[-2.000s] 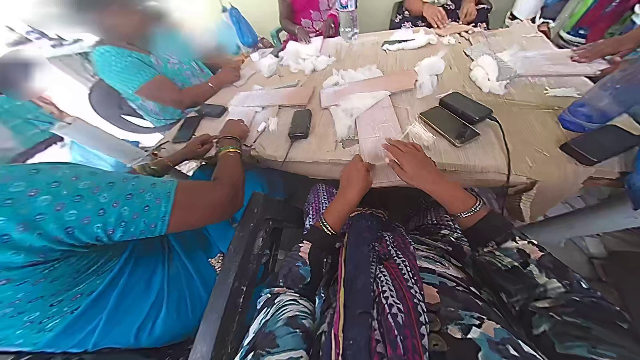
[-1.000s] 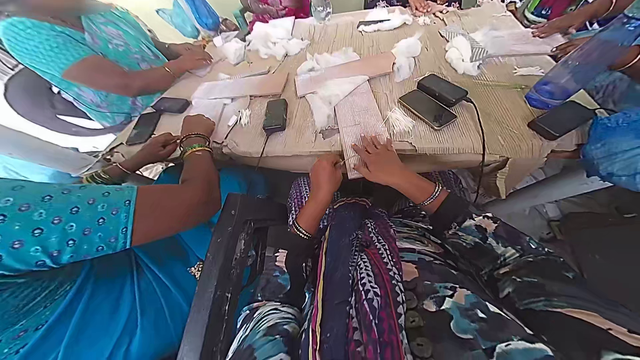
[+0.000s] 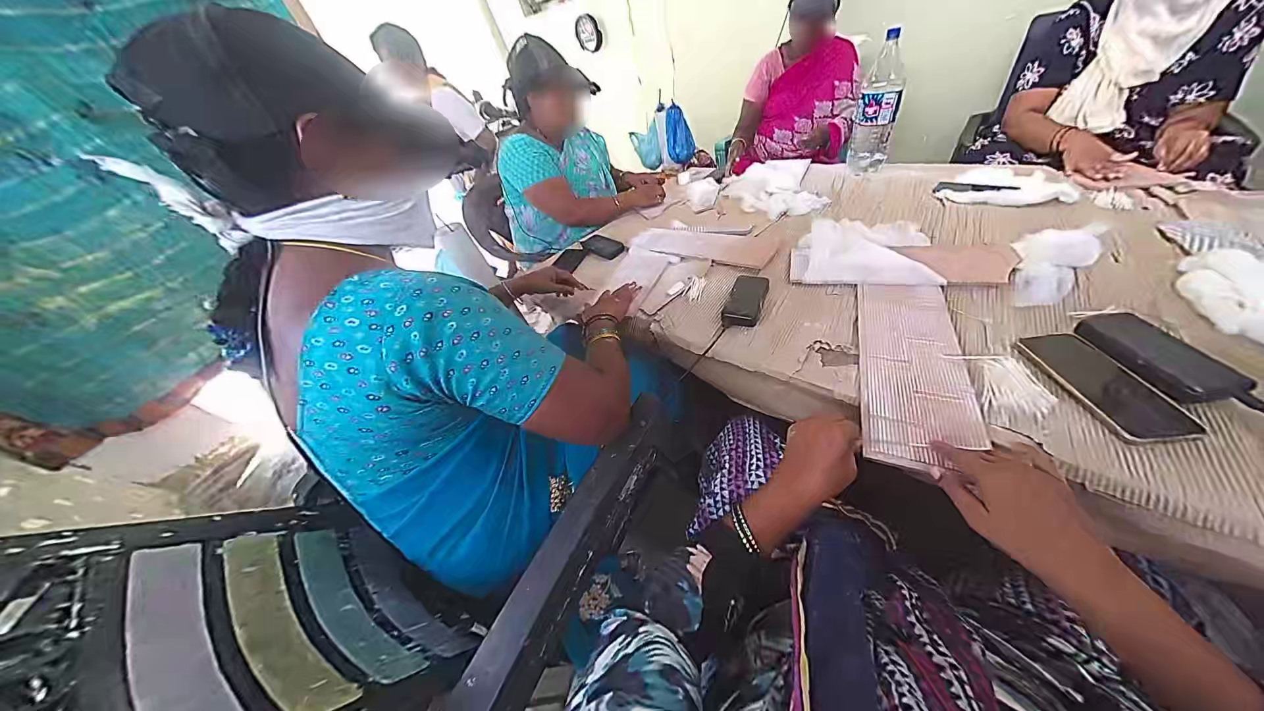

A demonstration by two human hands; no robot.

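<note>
A flat, pale pinkish ribbed strip (image 3: 913,370) lies on the table and reaches over its near edge. My left hand (image 3: 825,454), fingers curled, is at the strip's lower left corner; whether it grips anything is hidden. My right hand (image 3: 1017,494) rests its fingertips on the lower right corner, thumb near the edge. Several thin pale sticks lie on the strip, and a bundle of white wicks or sticks (image 3: 1012,387) is at its right. White cotton (image 3: 859,247) covers part of a second strip (image 3: 963,265) lying crosswise at the far end.
Two dark phone-like devices (image 3: 1111,385) (image 3: 1165,355) lie at the right. A black device with a cable (image 3: 745,300) is left of the strip. A co-worker's arm (image 3: 592,390) and a black chair armrest (image 3: 563,563) are at my left. A plastic bottle (image 3: 877,104) stands at the far edge.
The view has swung left and shows more of the co-worker beside me. My right hand has shifted from lying on the strip to its near right corner. My left hand stays near the lower left corner.
</note>
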